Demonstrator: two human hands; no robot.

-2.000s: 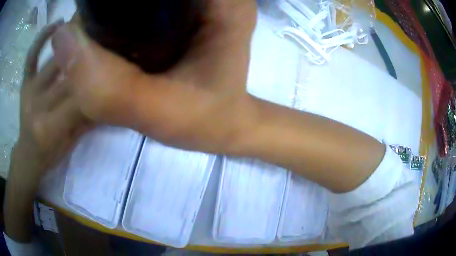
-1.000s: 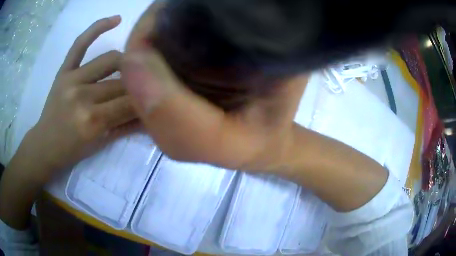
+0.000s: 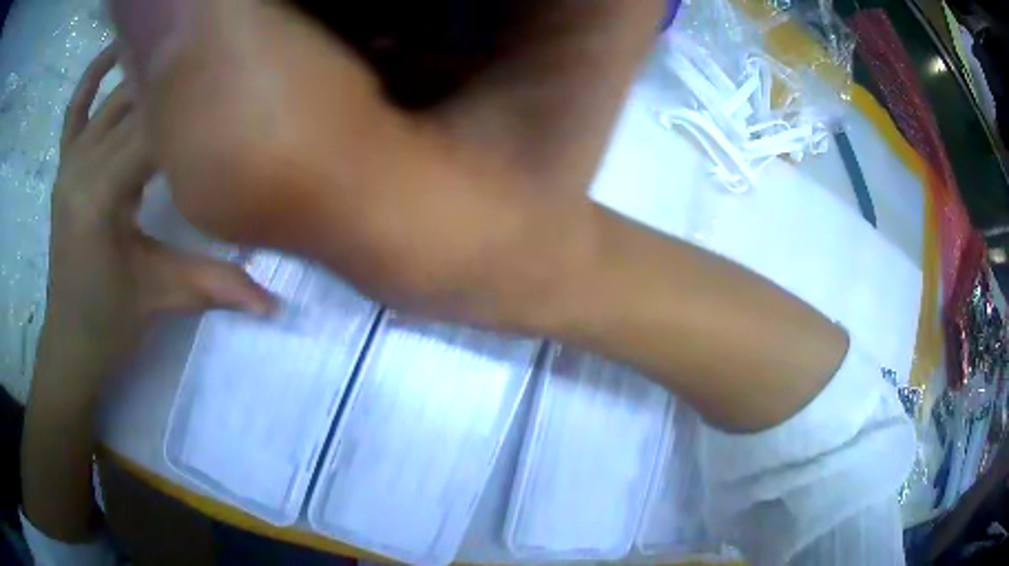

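Observation:
White shells lie in a row along the near edge: a left one, a middle one, a right one and part of another beside it. My right hand is large and blurred, close to the camera, wrapped around a thick dark cylinder that looks like the electric screwdriver. Its tip is hidden. My left hand is at the far left, thumb on the upper end of the left shell. Its fingertips are partly hidden behind my right hand. The shells' far ends are covered by my right hand and forearm.
White straps lie in a loose pile by crumpled clear plastic at the upper right. A thin dark strip lies beyond them. Yellow tape edges the white sheet. Red translucent wrap and shiny clear plastic are at the right.
Both hands have moved up and left since one second ago, and my left thumb now lies over the left shell. The dark cylinder covers less of the view, and more of the strap pile shows.

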